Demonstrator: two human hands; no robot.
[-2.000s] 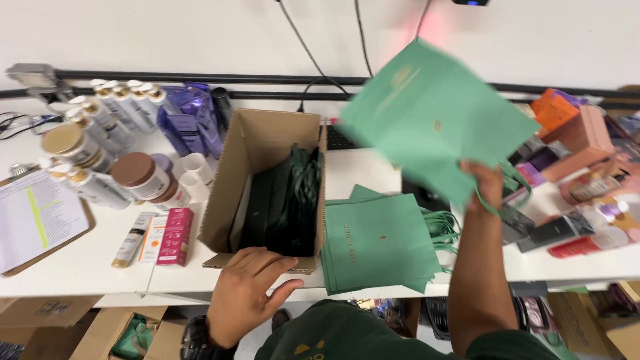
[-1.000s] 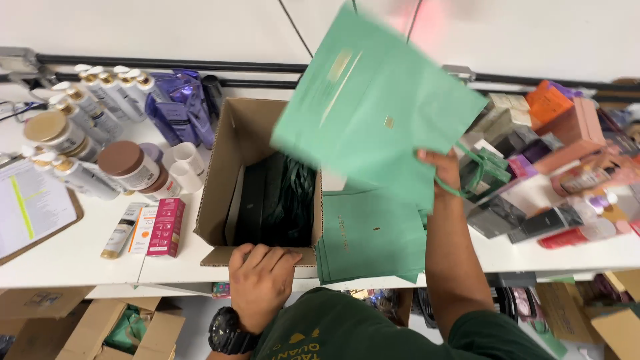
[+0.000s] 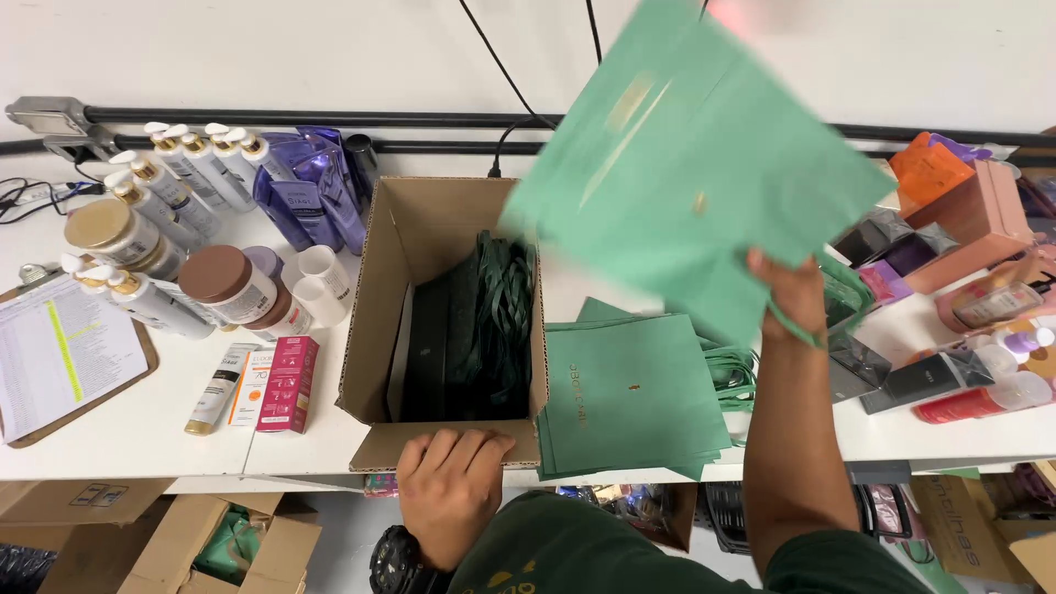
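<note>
My right hand [image 3: 794, 299] grips flat green gift bags [image 3: 701, 165] by their lower corner, raised and tilted above the table; a green ribbon handle loops at the wrist. How many bags it holds I cannot tell. My left hand [image 3: 452, 487], a black watch at its wrist, has its fingers over the near flap of an open cardboard box [image 3: 363, 330]. Inside the box stand dark green bags [image 3: 433, 355] with bunched ribbon handles [image 3: 503, 313]. Right of the box lies a stack of flat green bags [image 3: 635, 396], with green handles [image 3: 730, 375] at its right side.
White pump bottles [image 3: 190, 169], jars [image 3: 227, 285], purple pouches [image 3: 309, 198], small cartons [image 3: 287, 384] and a clipboard [image 3: 140, 355] stand or lie on the left. Boxed cosmetics [image 3: 932, 379] and a pink box [image 3: 973, 231] crowd the right. Open cartons [image 3: 272, 549] sit below the table's front edge.
My left hand has shifted onto the middle of the box's near flap, its fingers now over the edge. The raised green bags stay in my right hand, blurred and at a changed tilt.
</note>
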